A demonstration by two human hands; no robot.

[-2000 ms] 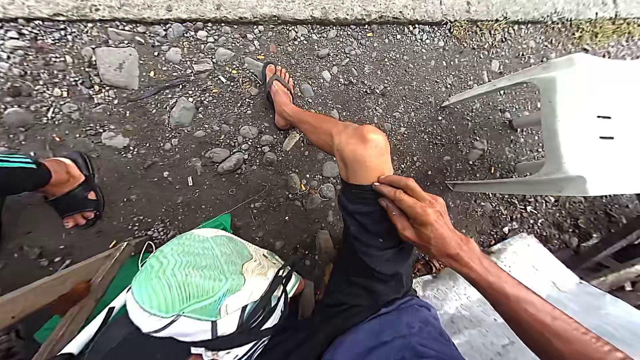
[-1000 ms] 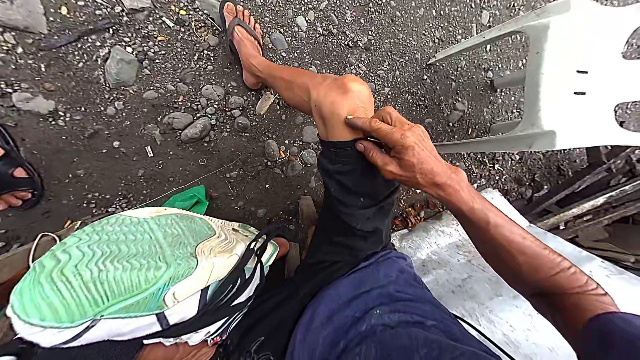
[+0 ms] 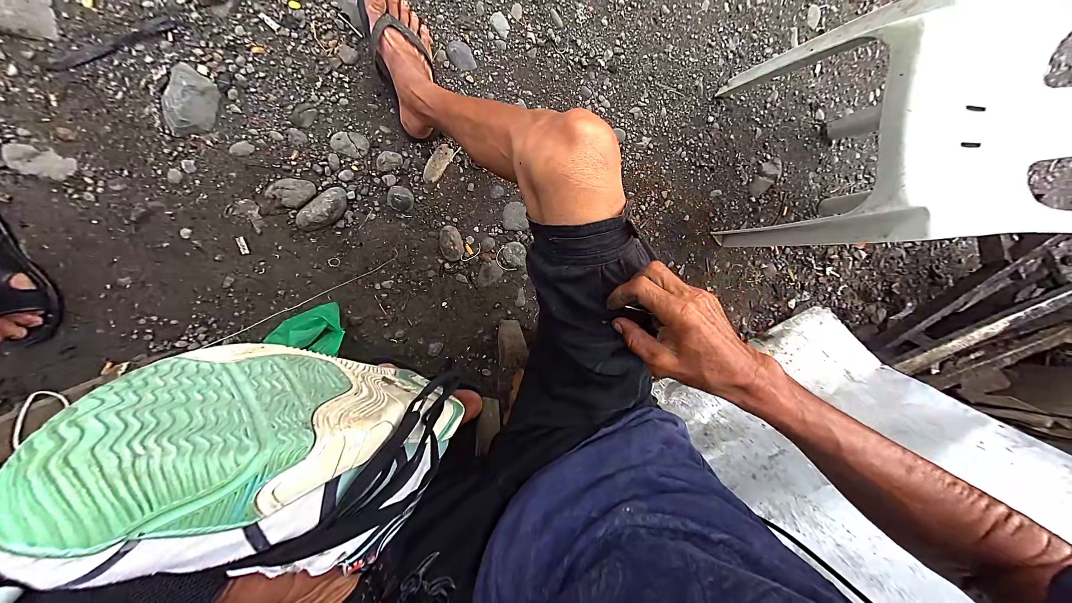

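My right hand (image 3: 682, 331) is at the black trouser leg (image 3: 578, 327) just above my bare right knee (image 3: 578, 155), its thumb and index finger close together at a fold of the cloth. A sports shoe (image 3: 193, 452) with a mint-green, wavy sole turned up and loose black laces lies at the lower left. Under it, part of my left hand (image 3: 289, 586) shows at the bottom edge; its fingers are mostly hidden. A few fingertips show at the shoe's right end. Dark blue cloth (image 3: 645, 519) covers my lap.
A white plastic chair (image 3: 971, 126) lies at the upper right. Wood scraps (image 3: 997, 327) are piled below it, by a pale board (image 3: 904, 427). Stones (image 3: 322, 208) and a green plastic piece (image 3: 310, 328) lie on the dirt. Another person's sandalled foot (image 3: 21, 301) is at the left edge.
My right hand has moved from the trouser hem at the knee to farther up the thigh. More of the hem shows. The view has shifted, with the shoe now larger in it.
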